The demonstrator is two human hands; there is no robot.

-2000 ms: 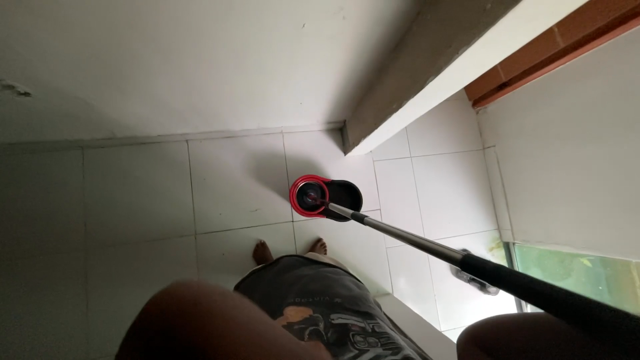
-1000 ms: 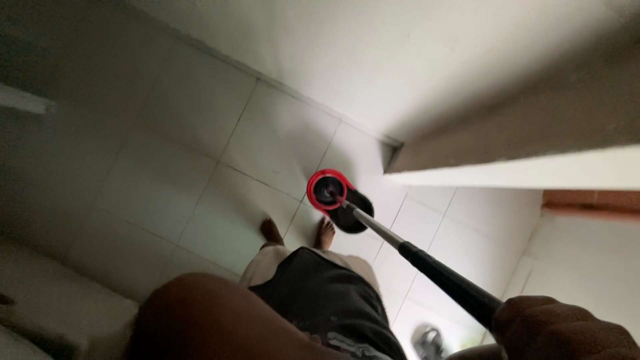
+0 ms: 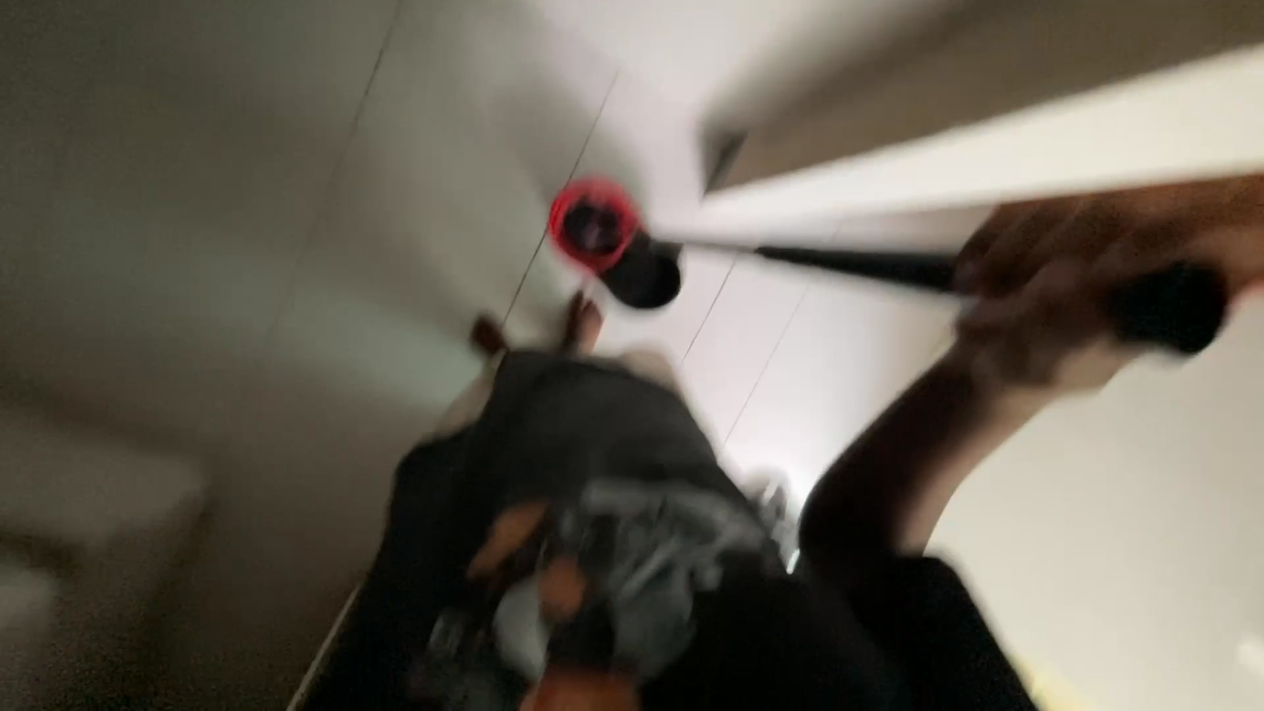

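Note:
A mop handle [image 3: 854,265] with a black grip slants from the right down to a black bucket [image 3: 647,279]. The mop's lower end meets the bucket near its red-rimmed round basket [image 3: 592,225]; blur hides how the mop head sits. My right hand [image 3: 1032,296] is closed around the grip at the right, below the handle's black rounded end. More brown, skin-like shapes overlap there and run to the right edge; blur does not let me separate my left hand from them.
My bare feet [image 3: 585,321] stand on light floor tiles [image 3: 434,197] just below the bucket. A pale wall edge or ledge [image 3: 948,118] juts in from the upper right. A blurred grey object [image 3: 775,499] lies on the floor beside my shirt. A pale block-like form [image 3: 99,474] is at the left.
The hand on the grip has come further into view at the right, and the handle's rounded end now shows. The arm at lower left has left the view. The view has shifted and blurred.

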